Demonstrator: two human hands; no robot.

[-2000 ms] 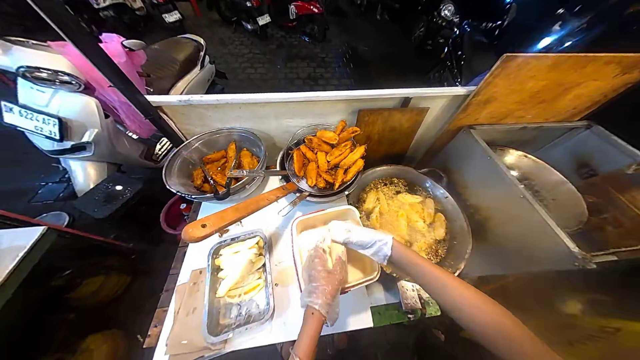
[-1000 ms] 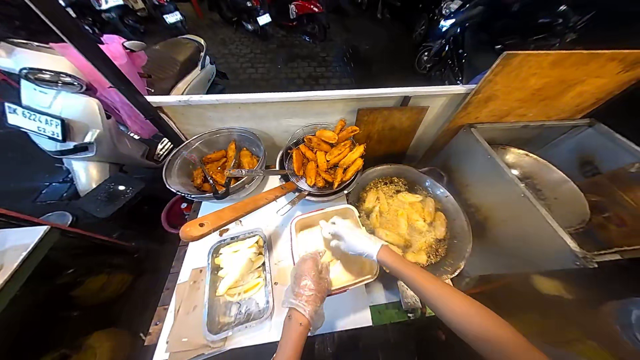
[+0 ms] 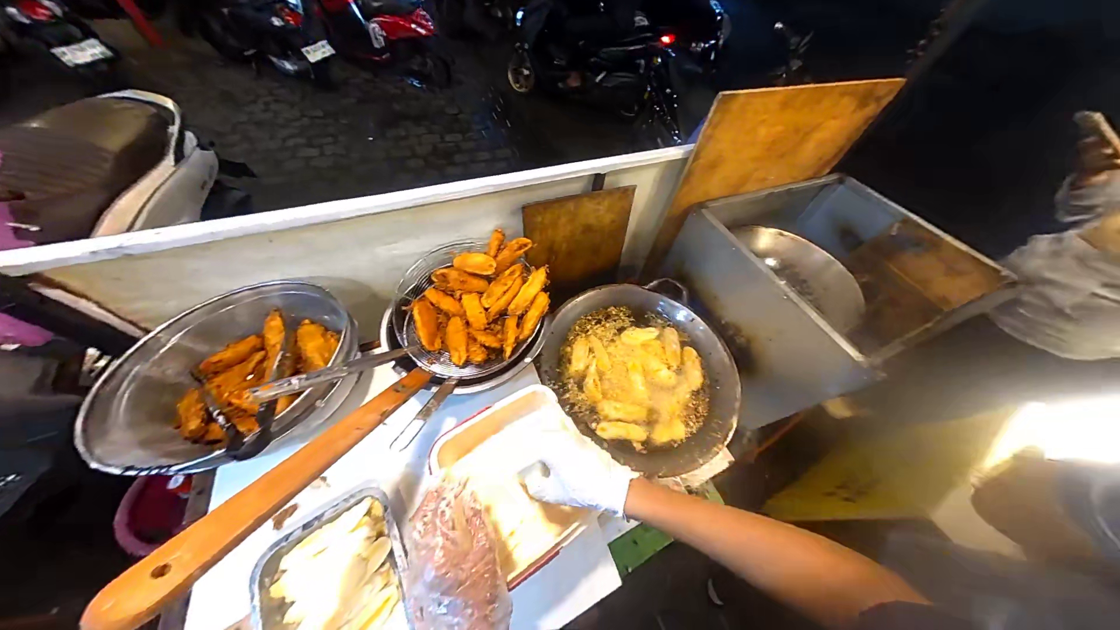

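Note:
A rectangular tub of pale batter (image 3: 516, 490) stands at the lower middle. My right hand (image 3: 577, 477), in a white glove, reaches over its right side; its fingertips are lost in glare. My left hand (image 3: 459, 551), in a clear plastic glove, is over the tub's left edge; what it holds cannot be seen. Left of it lies a clear tray of pale peeled pieces, likely banana (image 3: 337, 569). Pale battered pieces (image 3: 630, 385) bubble in oil in a wok (image 3: 722, 376). Behind the tub, browned fried pieces (image 3: 481, 302) fill a wire strainer (image 3: 402, 293) with a long wooden handle (image 3: 262, 499).
At left, a big bowl (image 3: 105, 420) holds fried pieces and tongs (image 3: 236, 420). A metal box (image 3: 779, 324) with a round pan (image 3: 818, 276) stands right of the wok. A low white wall (image 3: 350, 210) runs behind; motorbikes (image 3: 604, 61) are parked beyond. Another person (image 3: 1067, 271) is at right.
The view has swung right and looks closer. My gloved hands stay at the batter tub, and pieces remain in the oil. A person at the right edge has come into view.

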